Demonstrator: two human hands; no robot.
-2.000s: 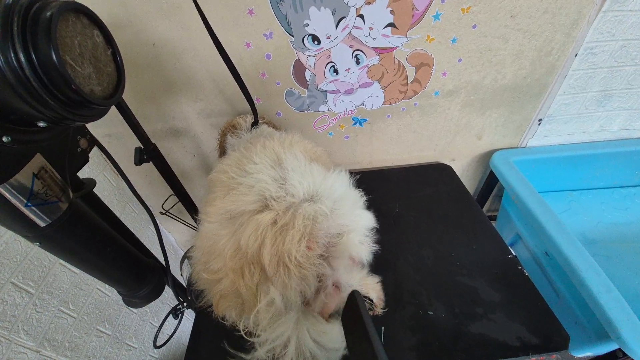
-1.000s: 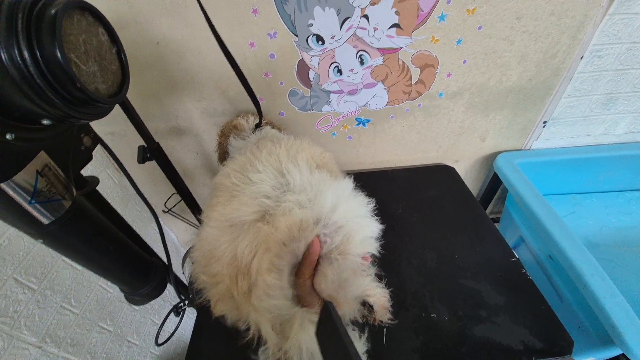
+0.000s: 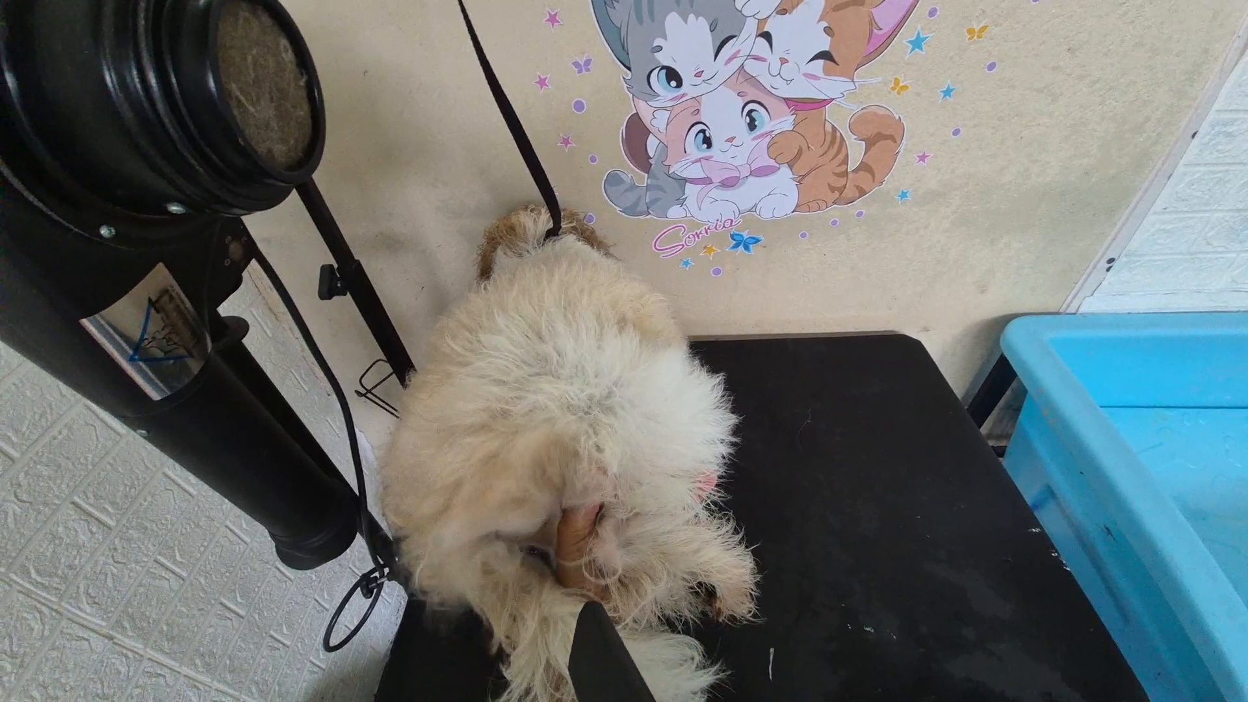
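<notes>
A fluffy cream-and-white dog (image 3: 556, 370) is on the black table (image 3: 877, 487), its rear toward me and its head end by the wall. What looks like my left hand (image 3: 580, 551) shows as one digit between the hind legs; a pink patch, apparently a fingertip, shows on the right thigh's far side. The rest of this hand is hidden by fur. Below it, the tip of a flat black nozzle (image 3: 604, 658) rises from the bottom edge; what holds it is out of frame. My right hand is not in view. A black strap (image 3: 512, 117) runs to the dog's neck.
A large black dryer (image 3: 146, 224) hangs at the left, close to the dog. Behind it stand a black pole (image 3: 356, 292) and a looped cable (image 3: 356, 604). A blue tub (image 3: 1121, 468) stands right of the table, and the wall bears a kitten decal (image 3: 751, 127).
The digit was not visible two seconds ago; it appeared against the dog's rear and now sits lower between the hind legs. The nozzle tip has moved lower in the view.
</notes>
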